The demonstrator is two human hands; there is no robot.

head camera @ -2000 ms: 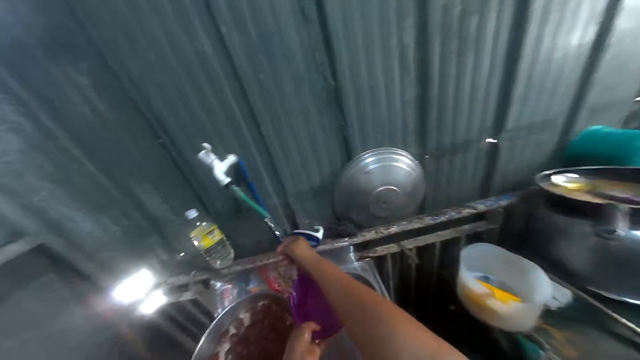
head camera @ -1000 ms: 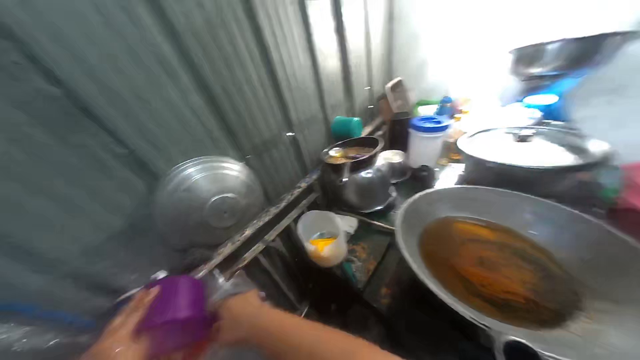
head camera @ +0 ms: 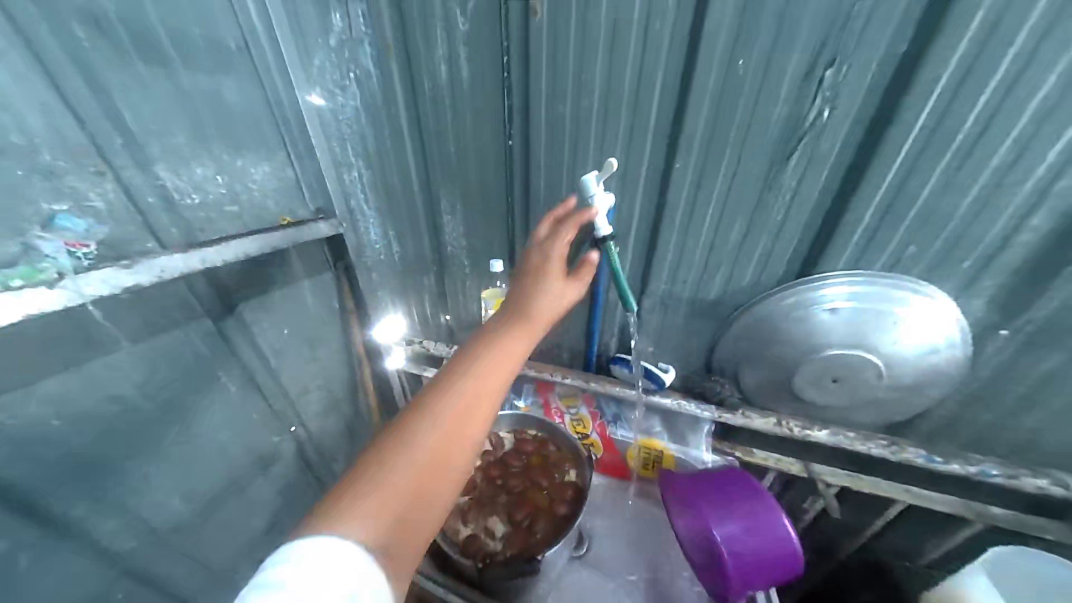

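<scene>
My left hand [head camera: 553, 264] is raised beside a white plastic tap [head camera: 596, 197] on the corrugated metal wall, fingers spread and curved; whether a fingertip touches the tap is unclear. From the short green hose [head camera: 620, 276] under the tap runs a thin stream of water. A purple plastic container [head camera: 730, 532] is tilted at the lower right of the stream; my right hand is not visible. Below my left forearm, a metal pot [head camera: 586, 461] holds reddish-brown chunks in liquid. A blue and white brush [head camera: 641, 371] lies on the ledge behind the stream.
A large round metal lid [head camera: 846, 347] leans on the wall at right, above the rusty ledge [head camera: 804, 423]. A clear bottle with a yellow label [head camera: 494, 293] stands behind my forearm. Printed plastic sheeting [head camera: 578, 427] hangs below the ledge. A white tub [head camera: 1022, 578] is at the lower right corner.
The view has swung left from the pans. My left hand, at the purple container one second ago, is now up by the tap.
</scene>
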